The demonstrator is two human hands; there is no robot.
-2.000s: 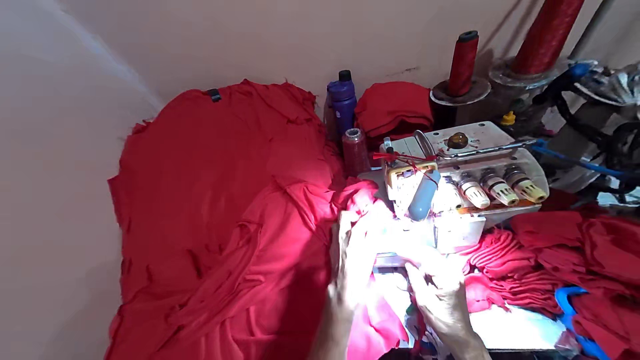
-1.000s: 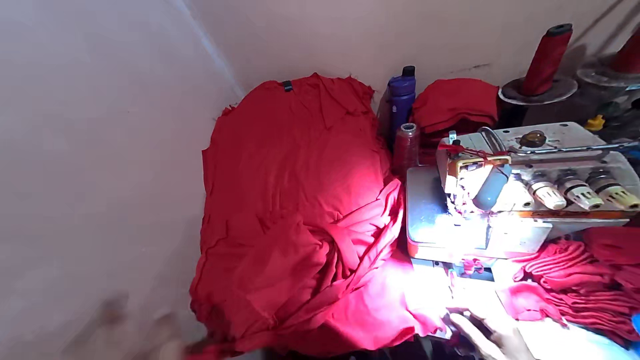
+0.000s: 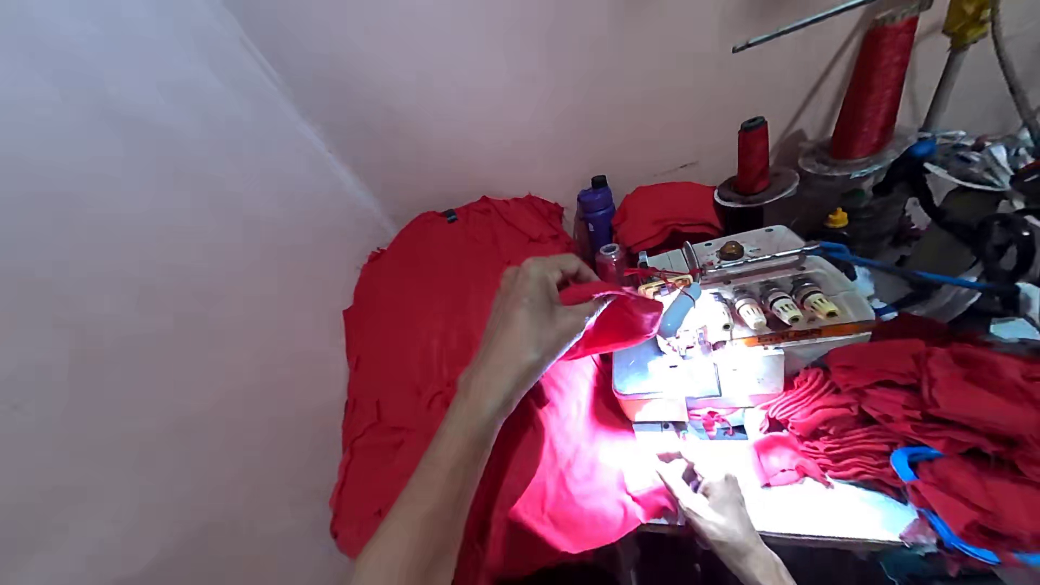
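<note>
A raised piece of red fabric (image 3: 621,325) is pinched between the thumb and fingers of my left hand (image 3: 540,313), just left of the needle area of an overlock sewing machine (image 3: 751,301). More red cloth hangs from it down the front. My right hand (image 3: 711,500) rests low on the brightly lit table edge below the machine, fingers spread; whether it touches the cloth beside it cannot be told in the glare. A large heap of red garments (image 3: 431,325) lies left of the machine.
Folded red pieces (image 3: 837,422) and a blue plastic ring (image 3: 910,459) are at the right. Behind stand a purple bottle (image 3: 597,213), a red fabric stack (image 3: 666,215), a small thread cone (image 3: 753,158) and a large thread cone (image 3: 877,89). A wall borders the left and back.
My left hand, blurred at the lower left one second ago, is now up beside the machine with red fabric in it. My right hand stays near the table's front edge.
</note>
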